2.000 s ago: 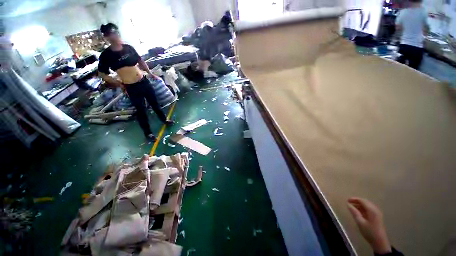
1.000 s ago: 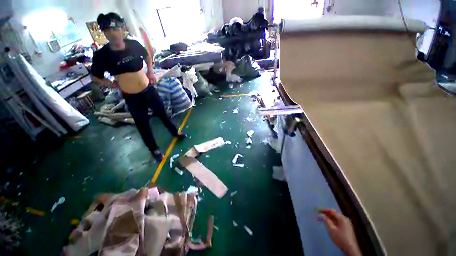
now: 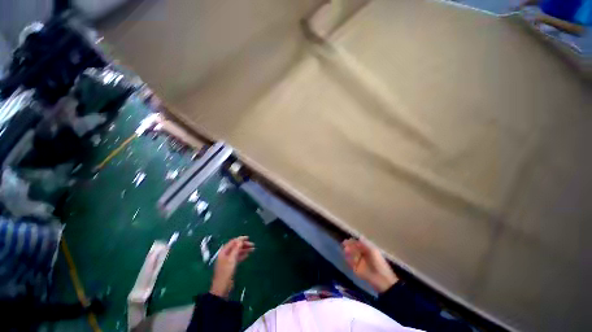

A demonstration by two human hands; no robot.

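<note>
The wide tan fabric [image 3: 415,123] covers the table, with long soft folds and ridges across it. Its near edge runs slantwise from upper left to lower right. My right hand [image 3: 369,262] is at this edge, fingers curled; blur hides whether they pinch the fabric. My left hand [image 3: 232,258] is raised over the floor, left of the table edge, fingers loosely bent and apart, with nothing visible in it.
A pale metal bar or bracket [image 3: 195,178] juts from the table side. The green floor [image 3: 182,249] holds white scraps and a long pale strip [image 3: 149,275]. A striped sack [image 3: 27,256] and dark heaps [image 3: 52,58] lie left. Part of a person's arm [image 3: 559,24] shows top right.
The view has turned right and down towards the table. Two hands now show instead of one. The standing person in black and the scrap pile are no longer clearly in view.
</note>
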